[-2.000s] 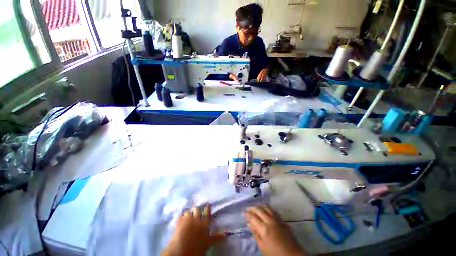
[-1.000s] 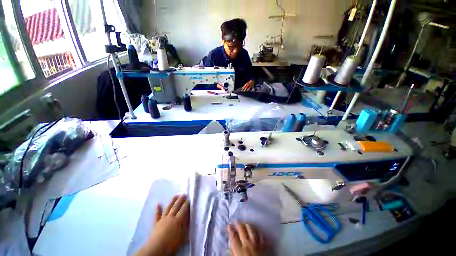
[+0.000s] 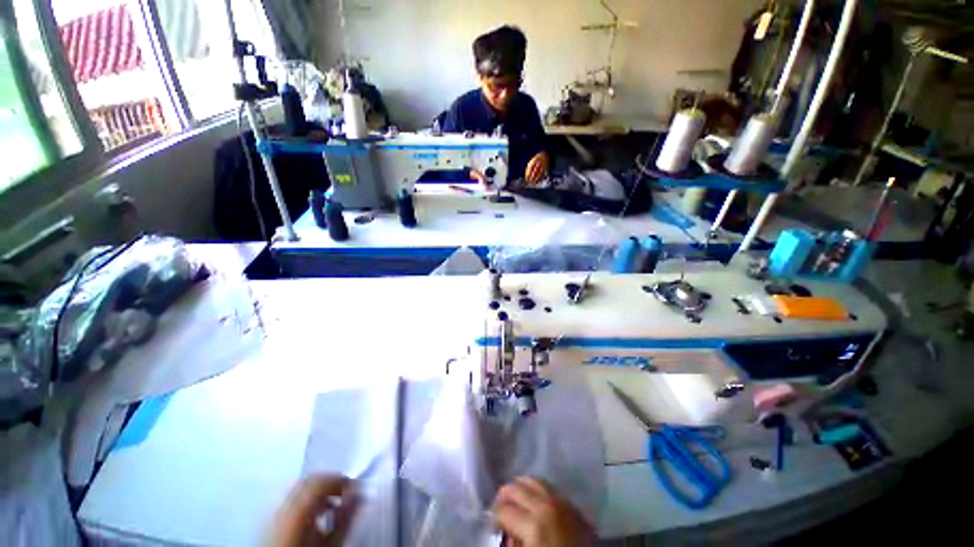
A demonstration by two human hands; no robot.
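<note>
The pale grey-lilac garment panel (image 3: 347, 433) lies on the white machine table, left of and below the sewing machine head (image 3: 630, 366). A thin dark line runs down its middle. A raised, lighter fold of the cloth (image 3: 443, 454) stands right of that line, below the presser foot (image 3: 502, 401). My left hand (image 3: 315, 513) is blurred at the panel's lower left, cut off by the bottom edge; its grip is unclear. My right hand (image 3: 534, 515) has curled fingers at the panel's lower right, on the cloth's edge.
Blue-handled scissors (image 3: 684, 462) lie right of the cloth. A pink item (image 3: 774, 396) and a blue tool (image 3: 779, 433) lie at the machine's right end. A clear plastic bag (image 3: 118, 310) is at left. A person (image 3: 497, 112) sits at the machine opposite.
My left hand has moved down and left from the cloth's middle. The cloth's bands have changed shape, with a light fold now lifted. My right hand has shifted slightly.
</note>
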